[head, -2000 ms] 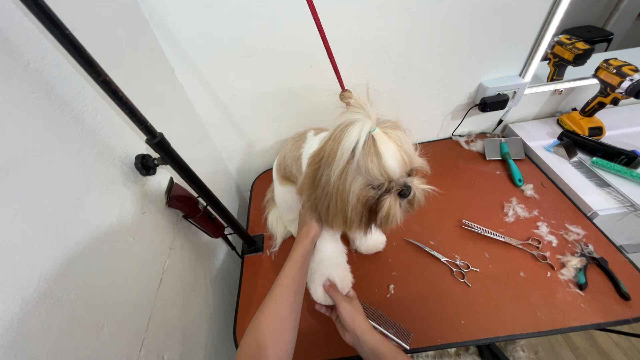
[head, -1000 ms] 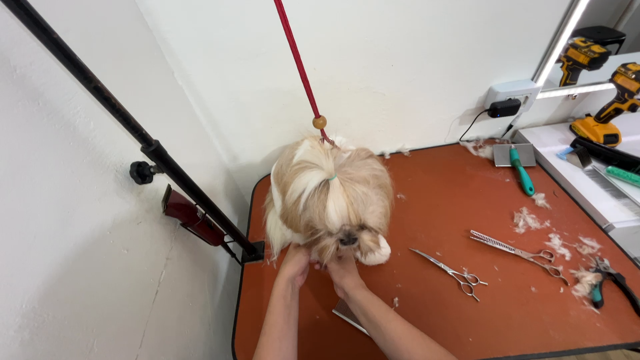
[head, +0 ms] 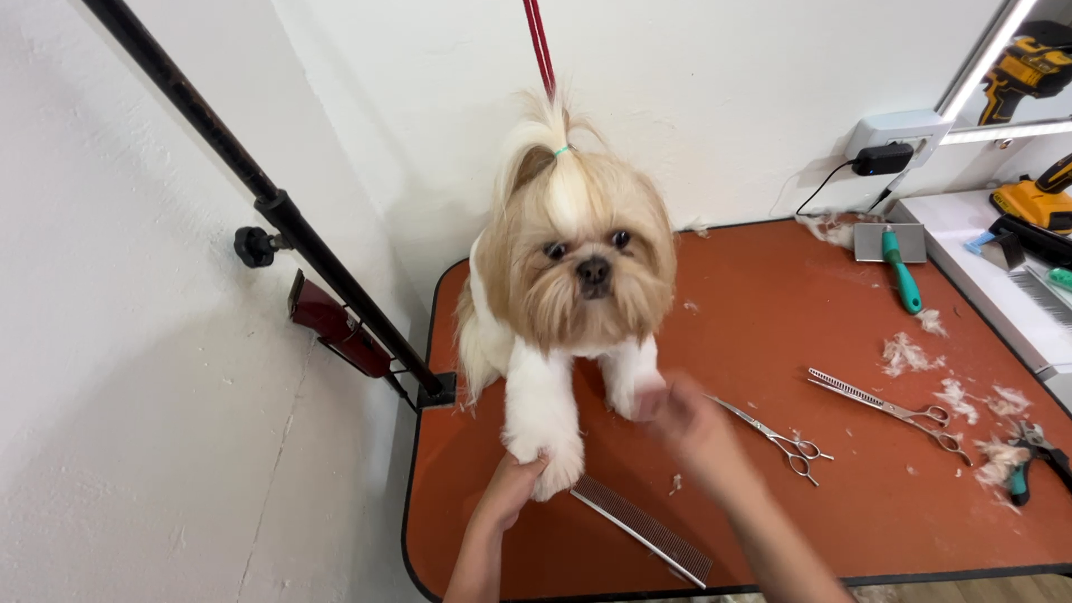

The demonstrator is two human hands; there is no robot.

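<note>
A tan and white long-haired dog (head: 586, 226) sits on the red-brown grooming table (head: 754, 310), its topknot tied and its face toward me. My left hand (head: 512, 486) holds its front paw on the left side of the view. Blurred, my right hand (head: 682, 414) is beside the other front leg; whether it touches the leg I cannot tell. A metal comb (head: 641, 528) lies between my forearms. Right of my right hand are straight scissors (head: 775, 435), with thinning shears (head: 888, 406) farther right.
A black grooming-arm post (head: 285, 218) with red clippers (head: 339, 327) stands at the left, and a red leash (head: 540, 46) runs up from the dog. Farther right are a slicker brush (head: 900, 268), nail clippers (head: 1034, 465), tufts of hair (head: 909, 356) and a white shelf (head: 946, 213).
The dog has raised its head from looking down. My right hand has moved right, away from my left hand, and the comb shows more fully.
</note>
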